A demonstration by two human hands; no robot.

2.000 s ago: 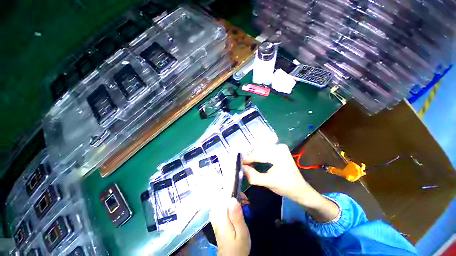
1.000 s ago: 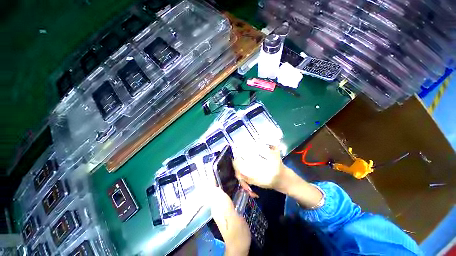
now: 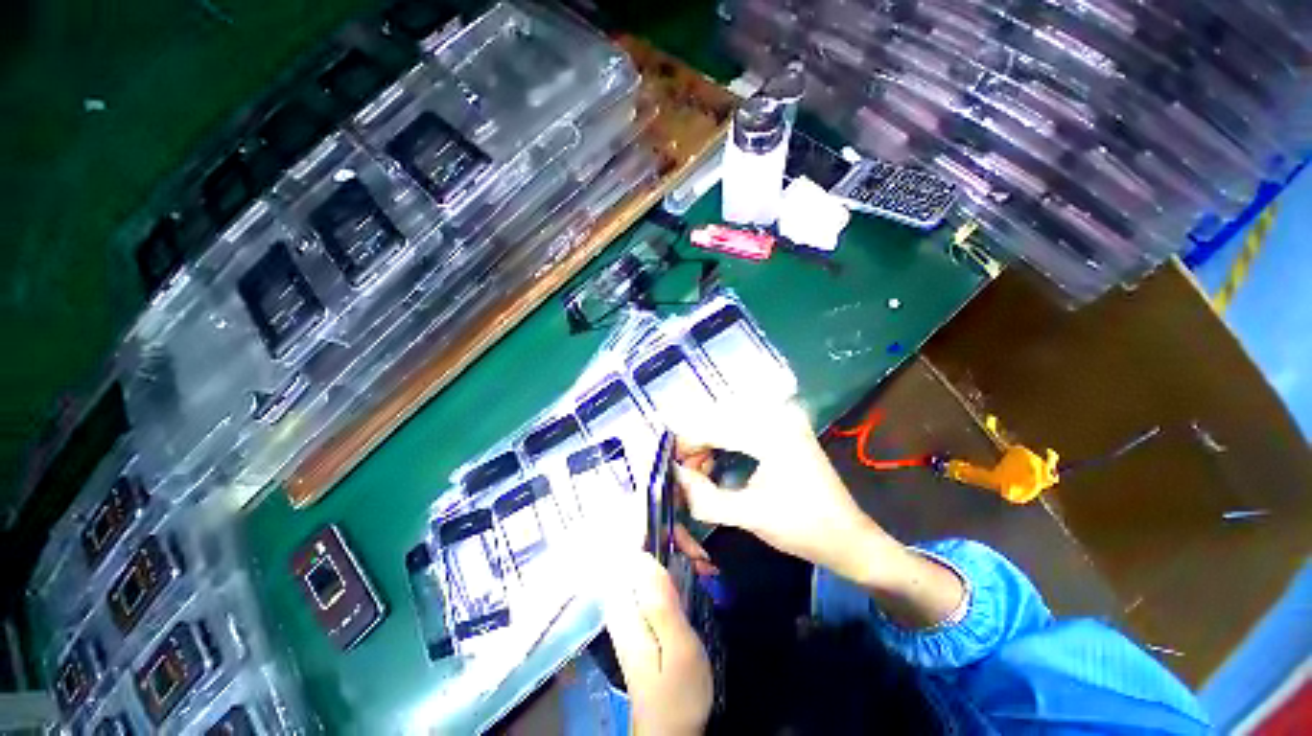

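An open flip phone [image 3: 662, 503] is seen nearly edge-on in front of me, upright. My left hand [image 3: 655, 633] holds it from below and the left. My right hand [image 3: 770, 482] is at its right side near the upper half, fingertips bent together against or close to it; whether they pinch something is not clear. Display lenses [image 3: 610, 413] with dark ends lie in fanned rows on glossy sheets beyond my hands, partly washed out by glare. A closed flip phone [image 3: 341, 585] lies on the green mat at the left.
Blister trays with phones stand at the back left [image 3: 533, 86] on a wooden board [image 3: 432, 388] and at the lower left [image 3: 216, 575]. A white bottle [image 3: 754, 173], wipe [image 3: 813, 216] and keypad phone half [image 3: 902, 191] stand behind. Right: stacked trays [image 3: 1050, 130], cardboard box [image 3: 1122, 360], orange air gun [image 3: 1014, 473].
The phone turned from edge-on to show its dark screen, then back to nearly edge-on. My right hand moved over the phone and back to its right side. The view shifted slightly.
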